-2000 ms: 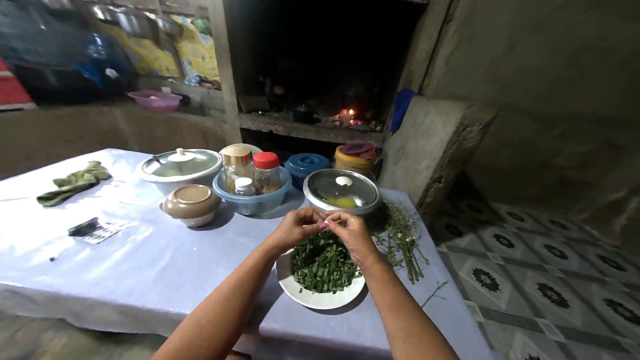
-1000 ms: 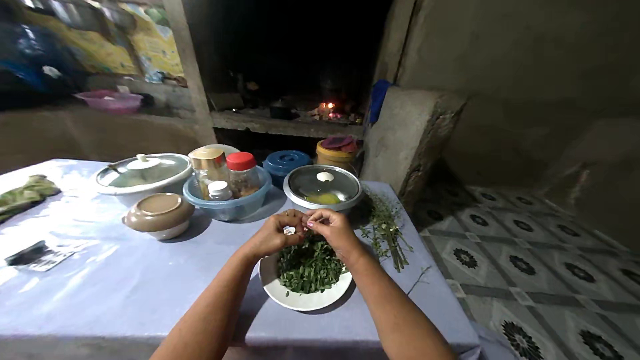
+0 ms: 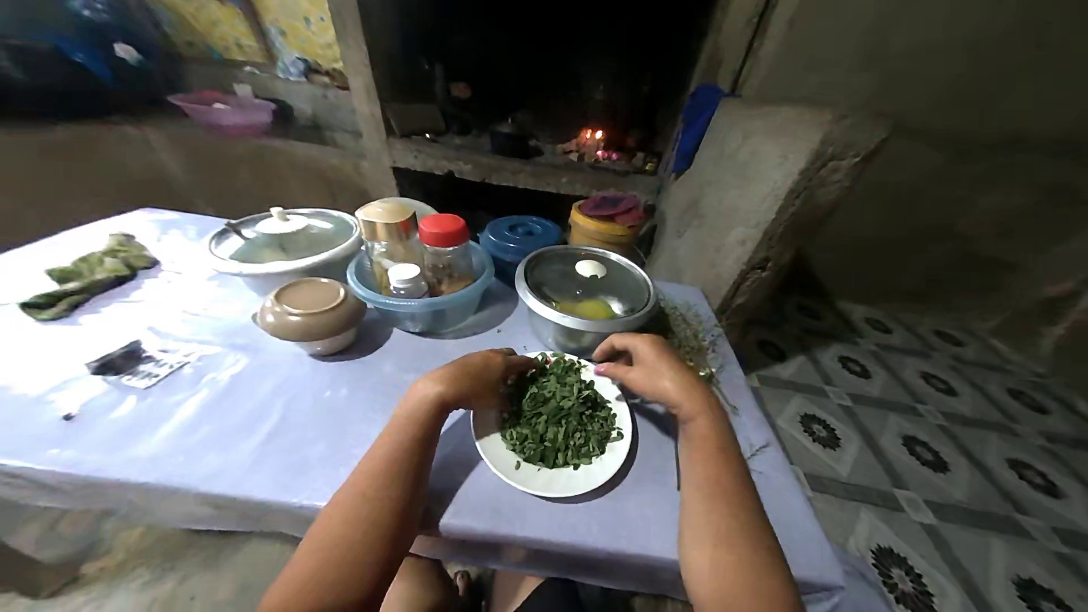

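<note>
A white plate [image 3: 551, 483] heaped with small green leaves [image 3: 561, 416] lies near the front edge of the table. My left hand [image 3: 480, 378] reaches over the plate's upper left rim, its fingertips at the leaves; whether they pinch any is hidden. At the upper right rim is my right hand [image 3: 650, 371], thumb and fingers apart, with nothing visible between them. Just behind the plate stands a steel pot [image 3: 586, 293] with a glass lid. Thin leafy stems [image 3: 693, 340] lie to the right of that pot.
A blue basin [image 3: 421, 314] holds jars, one with a red lid [image 3: 444, 229]. Left of it are a brown lidded bowl [image 3: 312, 310], a large lidded dish [image 3: 285, 242] and a green cloth [image 3: 89, 276]. Behind stand a blue container [image 3: 520, 236] and a yellow bucket [image 3: 602, 229]. A fire [image 3: 595, 144] burns beyond.
My hands, close together above the leaves before, have moved apart to the two sides of the plate. The right hand's fingers have spread.
</note>
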